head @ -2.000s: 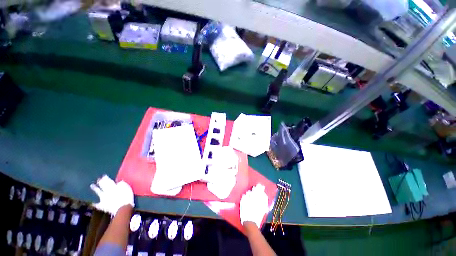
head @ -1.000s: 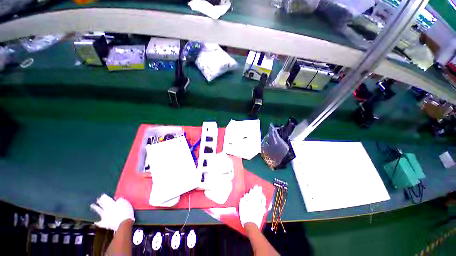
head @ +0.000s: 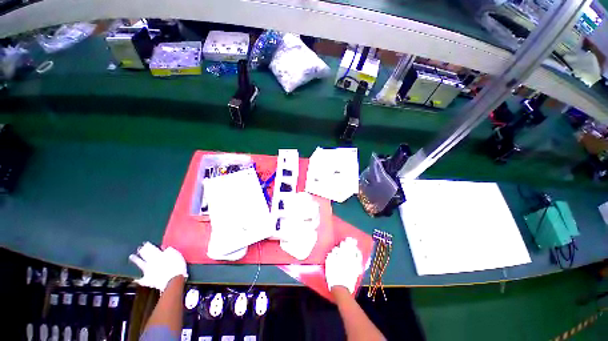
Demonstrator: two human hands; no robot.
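My left hand (head: 160,266), in a white glove, rests at the bench's front edge by the red mat's left corner, fingers spread and holding nothing. My right hand (head: 344,266), also gloved, lies flat on the right corner of the red mat (head: 185,241), fingers fairly close together, with nothing seen in it. On the mat are a bin of small parts (head: 198,194), a white panel (head: 238,204) leaning over it, a white strip with black openings (head: 287,174) and rounded white parts (head: 299,227).
A white sheet (head: 331,174) and a bag of small parts (head: 379,190) lie right of the strip. Yellow-brown wire leads (head: 380,265) hang over the edge. Further right are a white board (head: 463,226) and a green block (head: 553,224). Black units with white tops (head: 216,305) stand below the bench. A metal post (head: 493,90) rises behind.
The view has shifted slightly with the head. Both hands stay in nearly the same places at the bench edge and mat corner. The items on the mat have not visibly moved.
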